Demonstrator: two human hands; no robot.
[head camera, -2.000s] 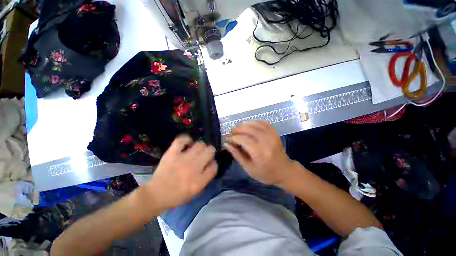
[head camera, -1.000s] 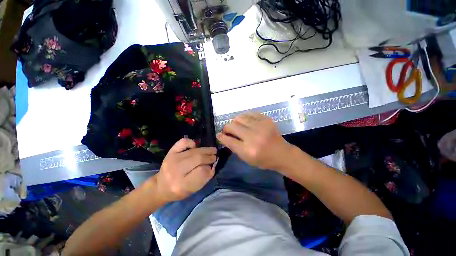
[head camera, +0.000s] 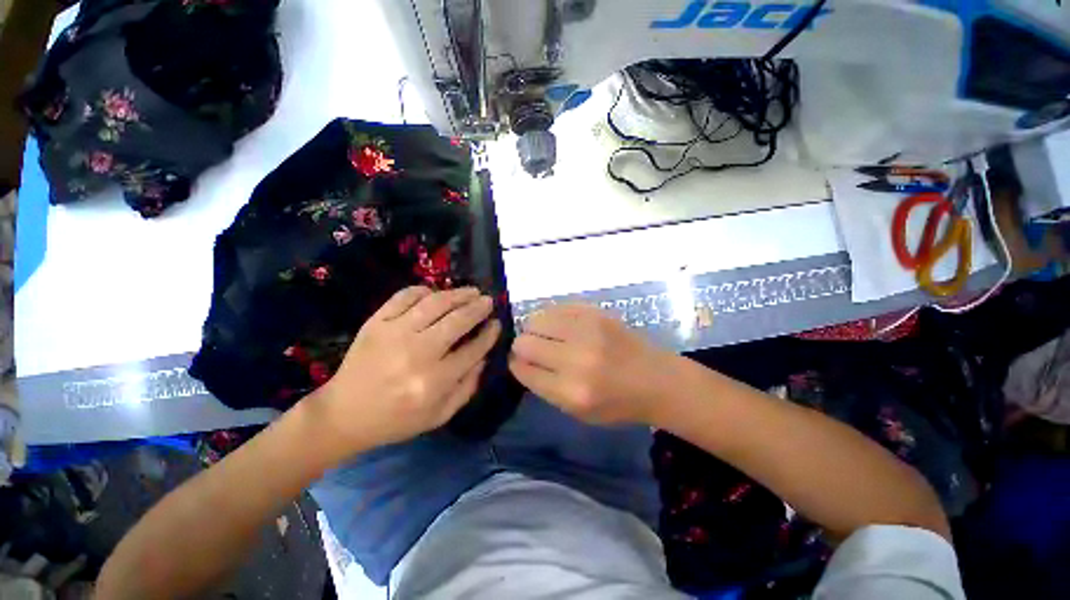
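Observation:
A black floral garment piece lies on the white table, its upper right corner under the presser foot of the sewing machine. A narrow dark band runs along its right edge from the needle area toward me. My left hand lies on the cloth near the front edge, its fingers on the band. My right hand pinches the band's edge from the right, fingertips close to my left hand's. The cloth under the fingertips is partly hidden.
A greyer floral heap is at the table's left. The machine head spans the top. Black cord lies tangled behind the bed. Red and orange ring handles and small snips are at right. More floral pieces hang beside my lap.
My left hand has moved up and now lies flatter over the cloth. The cloth's front end bunches lower toward my lap. The view has shifted, showing more of the machine head.

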